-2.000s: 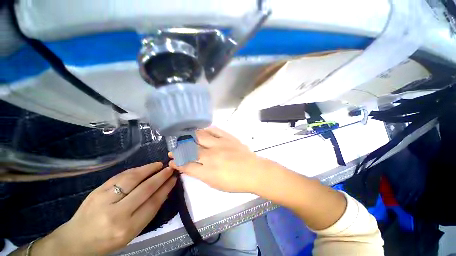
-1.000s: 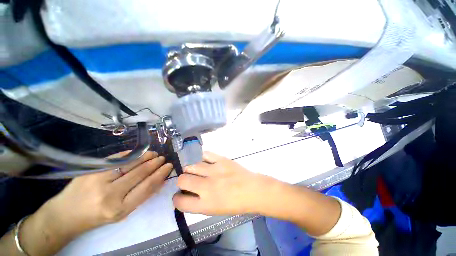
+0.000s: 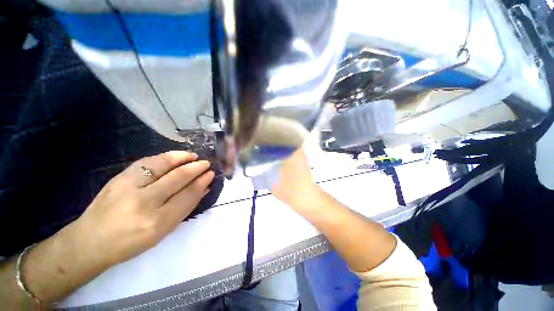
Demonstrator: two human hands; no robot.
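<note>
My left hand (image 3: 136, 203) lies flat on the black cloth (image 3: 79, 146), fingertips close to the presser foot area (image 3: 203, 141) of the sewing machine. The cloth spreads left, its rounded edge under my fingers. My right hand (image 3: 293, 179) is right of the needle area; shiny curved metal hides its fingers, so its hold cannot be told. Narrow black tape (image 3: 251, 237) runs from beside my right hand over the table's front edge. The needle cannot be made out.
A curved metal part (image 3: 273, 67) looms before the white-and-blue machine head (image 3: 158, 36), beside a grey ribbed knob (image 3: 364, 123). Small yellow-green snips (image 3: 386, 161) lie right. Black strips (image 3: 480, 149) hang at the right end. A ruler tape (image 3: 285, 258) lines the front edge.
The view has shifted, and the curved metal now covers the middle. The cloth shows more at left. My right hand's fingers have become hidden; my left hand remains on the cloth.
</note>
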